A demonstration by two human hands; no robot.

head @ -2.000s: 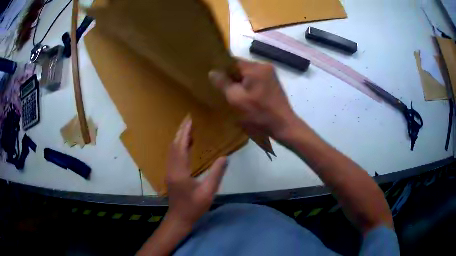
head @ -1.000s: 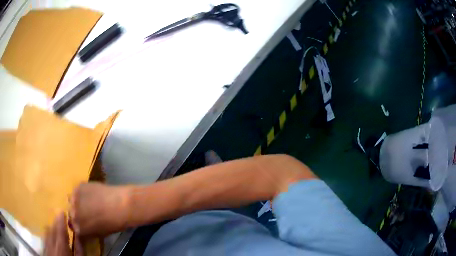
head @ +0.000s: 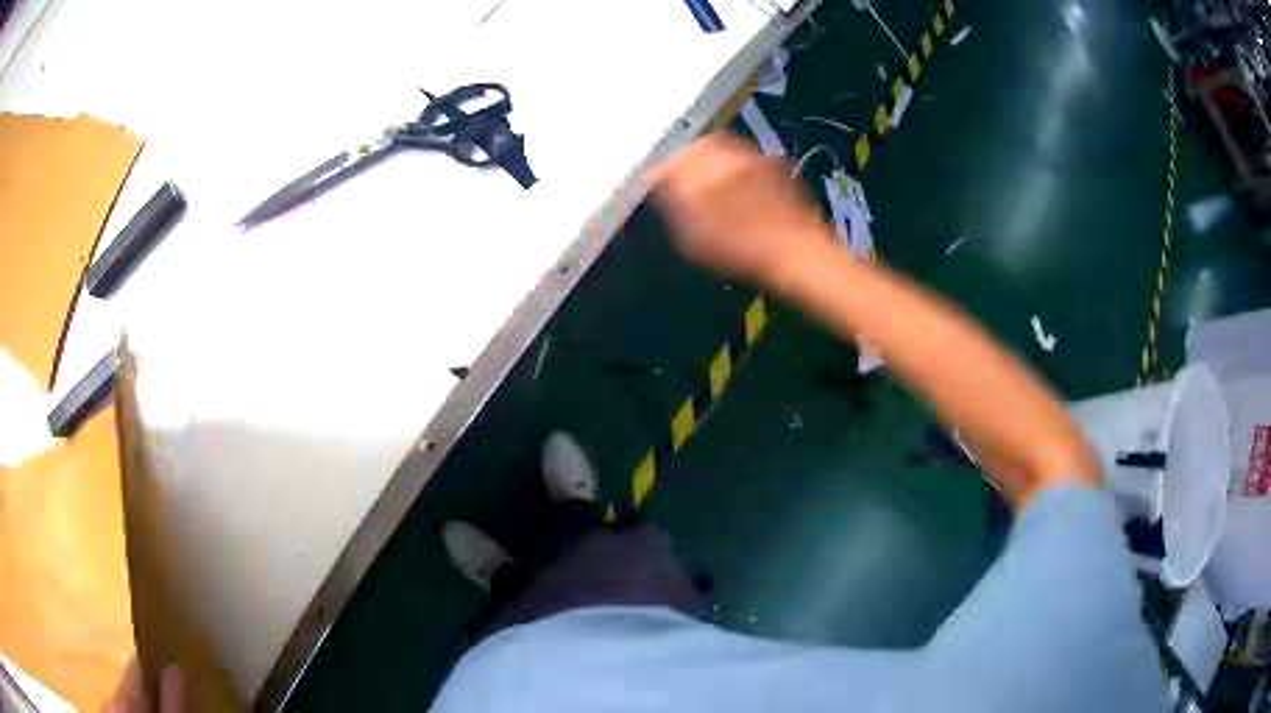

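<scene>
Orange-brown card pattern pieces (head: 63, 557) lie at the table's lower left, cut off by the picture's edge. Only the fingertips of my left hand (head: 151, 688) show, at the bottom left, against the lower edge of these pieces; its grip is hidden. My right hand (head: 732, 206) is blurred, with curled fingers, over the table's front edge and well away from the pieces. I cannot tell if it pinches something thin. Another brown card piece (head: 53, 230) lies at the upper left.
Black-handled shears (head: 404, 139) lie on the white table (head: 321, 300). Two dark bar weights (head: 137, 240) (head: 87, 393) lie by the card pieces. Beyond the metal edge are a green floor with striped tape (head: 718, 369), scraps, my shoes and a white bin (head: 1188, 474).
My right hand has left the card pieces and swung right to the table's edge. The view has shifted, so the table things appear further left. My left hand now shows only fingertips.
</scene>
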